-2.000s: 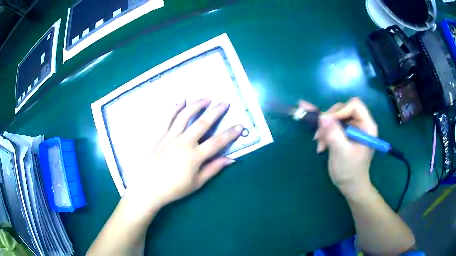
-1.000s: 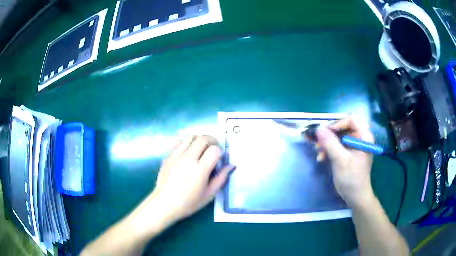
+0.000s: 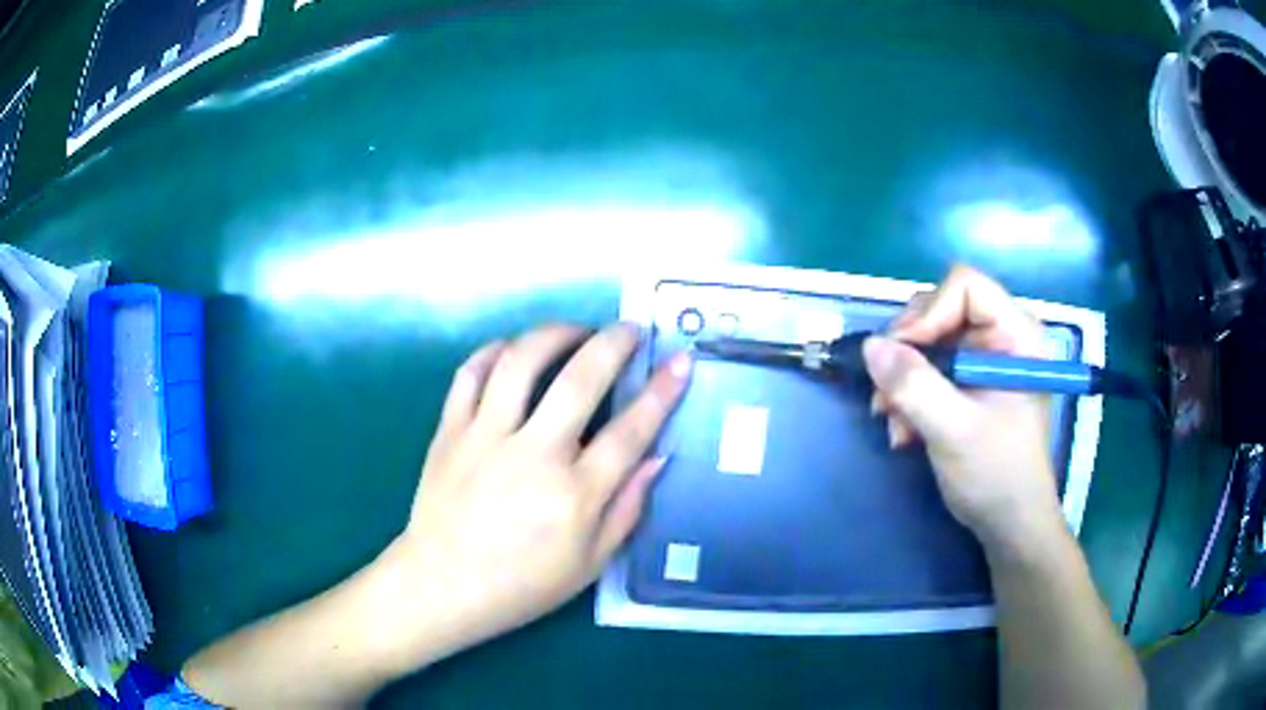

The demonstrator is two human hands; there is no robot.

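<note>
A panel sheet (image 3: 861,486) lies flat in front of me, dark grey with a white border, a small ring near its upper left corner and pale squares at its left side. My left hand (image 3: 535,458) lies at its left edge, fingers apart, the index fingertip on the sheet just below the ring. My right hand (image 3: 965,395) holds a soldering iron (image 3: 1020,370) by its blue handle. The iron's thin metal tip points left and reaches beside my left index fingertip; whether it touches the sheet cannot be told.
A blue tray (image 3: 183,402) stands at left beside a stack of panels (image 3: 56,458). A set-aside panel (image 3: 160,56) lies at the far left. At right are a white round hood (image 3: 1180,118), a black holder (image 3: 1191,236), and the iron's cord. The green bench top (image 3: 347,180) has bright glare.
The sheet has turned, with its ring corner now at the upper left, and its surface now looks dark with pale squares. The iron's tip has moved left to near the ring.
</note>
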